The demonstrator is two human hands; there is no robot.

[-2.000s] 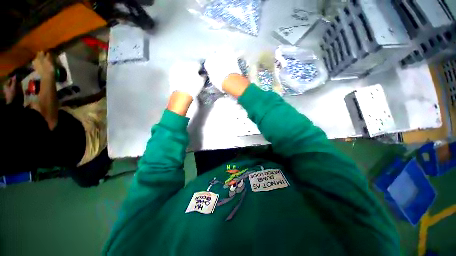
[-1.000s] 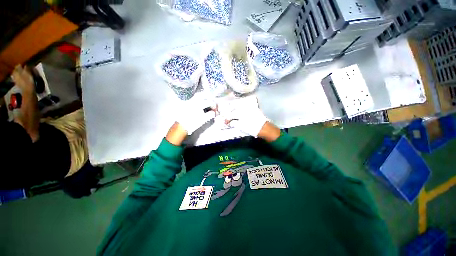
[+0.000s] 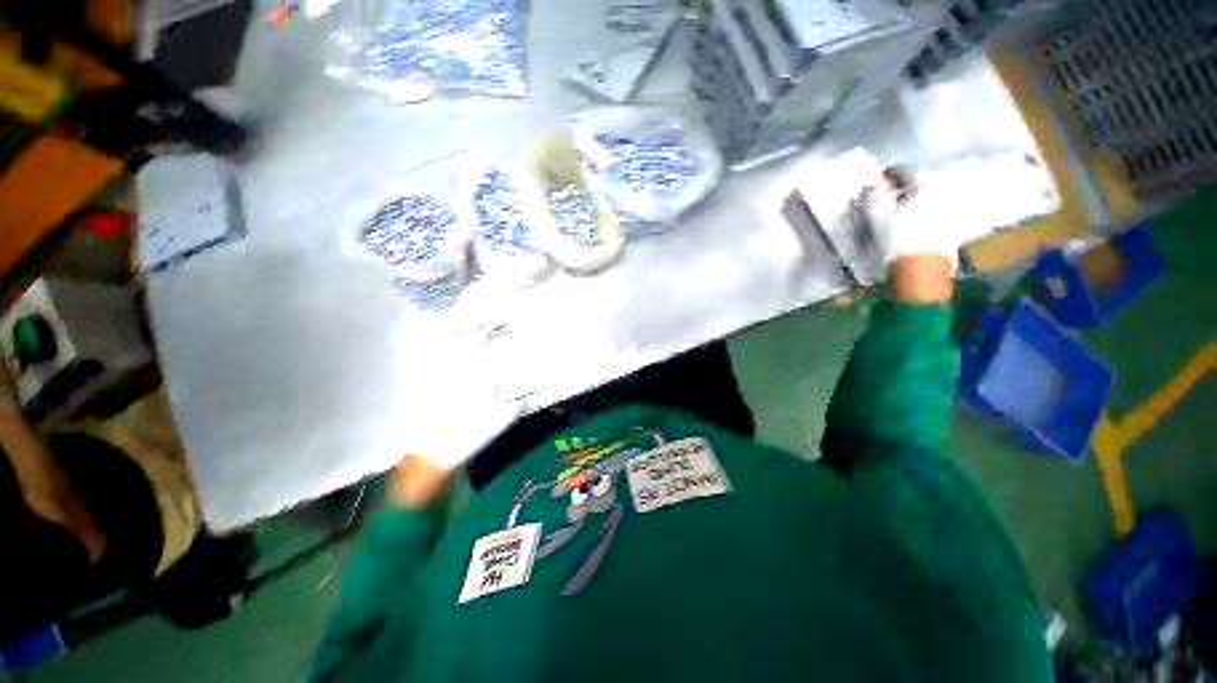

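Observation:
A glaring white sheet-metal panel [image 3: 501,340] with small marks lies near the bench's front edge. My left hand [image 3: 447,424], in a white glove, is at its lower left corner; glare hides the fingers. My right hand [image 3: 914,220], gloved and blurred, is at a second panel [image 3: 834,187] on the right of the bench. Its fingertips are at that panel's right side, but the hold is unclear. Open fastener bags stand behind the first panel: a clear one at left [image 3: 411,234], one beside it [image 3: 505,214], a cream-rimmed one [image 3: 577,220] and a clear one at right [image 3: 645,163].
Stacked slotted panels [image 3: 767,87] stand at the back right. A large fastener bag [image 3: 447,47] and a marked panel [image 3: 621,67] lie farther back. A single panel [image 3: 187,207] lies at left, near a person's arm [image 3: 47,467]. Blue bins [image 3: 1041,374] are on the floor at right.
My right hand has left the front panel and moved right to the second panel. My left hand has moved down and left. Earlier both hands went from the bags to the front panel. The view has shifted.

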